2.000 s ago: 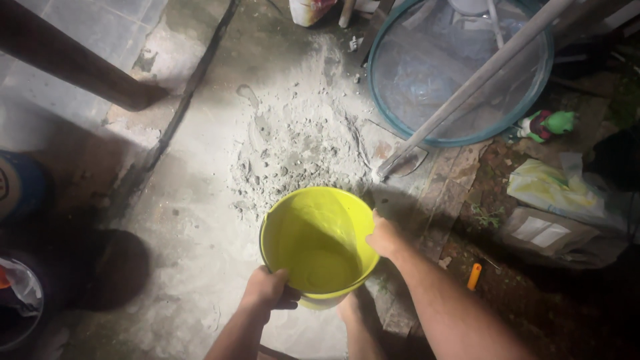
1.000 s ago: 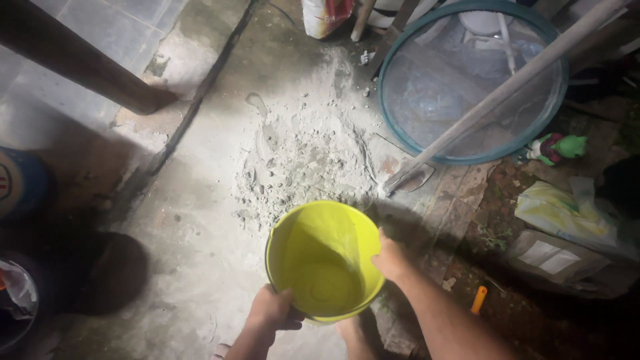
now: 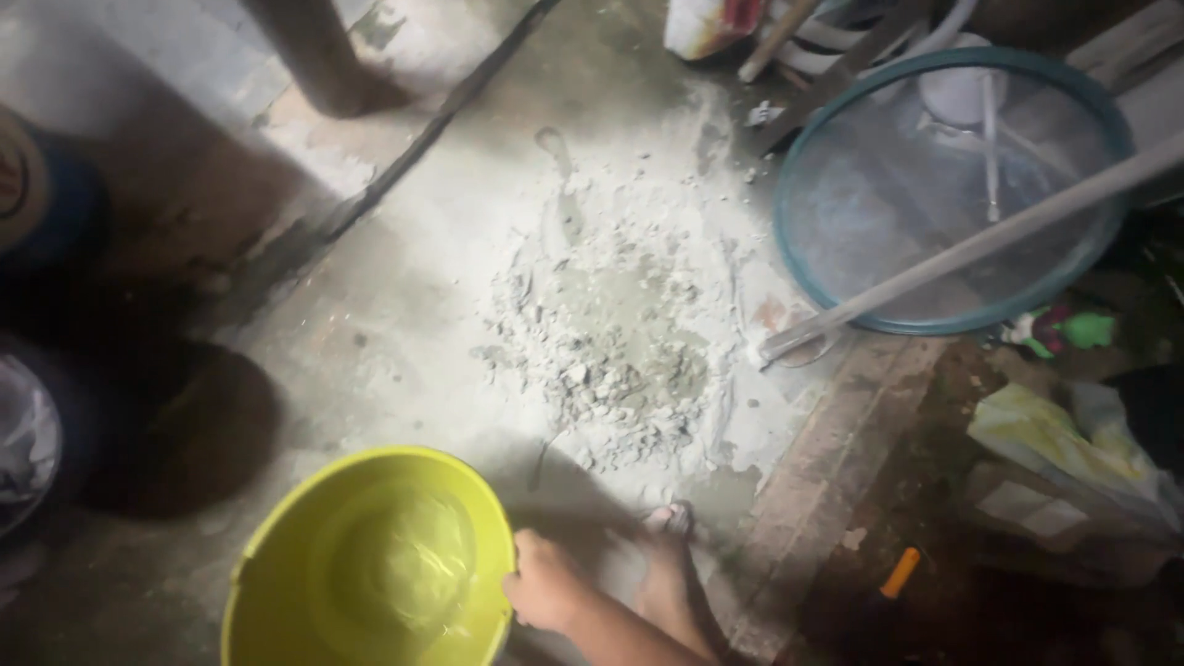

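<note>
My right hand (image 3: 546,583) grips the right rim of a yellow-green plastic bucket (image 3: 370,555) at the lower left of the head view. Clear water shows inside the bucket. My left hand is out of sight. Beyond the bucket, on the concrete floor, lies a spread heap of grey, lumpy cement mix (image 3: 620,342) with a wet patch in its middle. The whitish end of a long-handled tool (image 3: 953,259) touches the floor at the heap's right side; its pole slants up to the right. One of my bare feet (image 3: 671,546) stands just below the heap.
At the upper right is a round, blue-green-rimmed mesh sieve or cover (image 3: 795,213). An orange handle (image 3: 899,572) and a plastic bag (image 3: 1054,435) lie at the lower right. A dark post (image 3: 314,55) stands upper left, with containers along the left edge.
The bucket has moved from just below the heap to the lower left. My left hand, on its rim in both earlier frames, has left the view. A wet patch now shows in the heap.
</note>
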